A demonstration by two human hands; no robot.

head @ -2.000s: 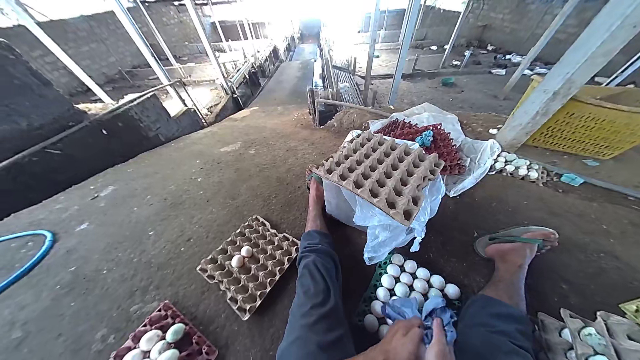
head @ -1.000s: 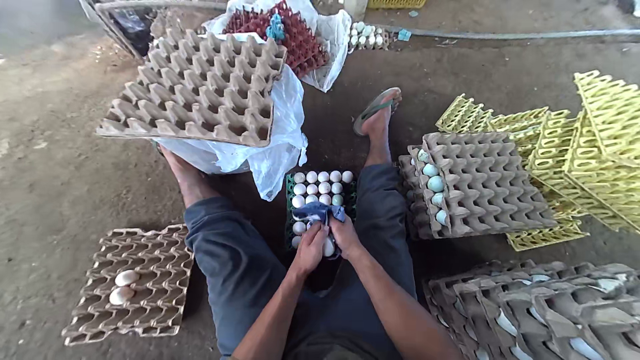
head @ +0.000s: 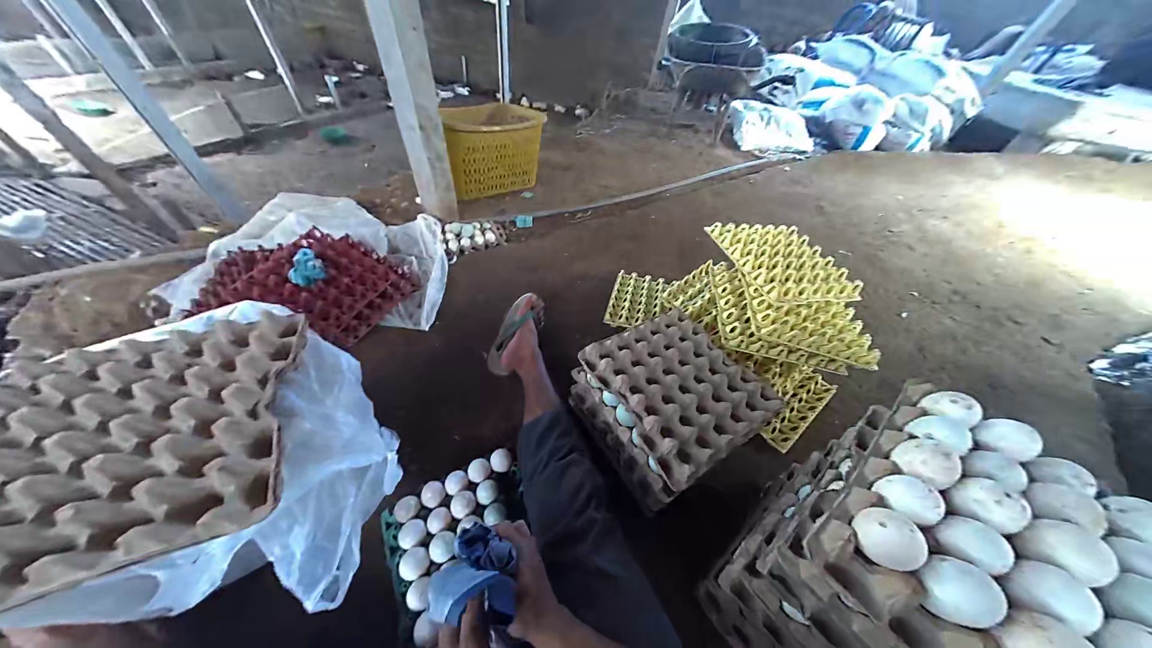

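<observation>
A blue cloth is bunched over the near part of a green egg tray that holds rows of white eggs. My right hand is shut on the cloth from the right side. Low at the frame's edge, my left hand grips the cloth too, mostly cut off from view. Whether an egg lies inside the cloth cannot be told. Beyond my leg stands a stack of grey cardboard egg trays with pale eggs between layers. A taller stack at the lower right carries large white eggs on top.
At the left, an empty cardboard egg tray rests on white plastic sheeting. Red trays with a blue-green cloth lie behind it. Yellow plastic trays lie right of centre. A yellow basket stands beside a post.
The view has swung to the right, and the large stack with eggs on top now shows. Both hands stay at the blue cloth over the green tray.
</observation>
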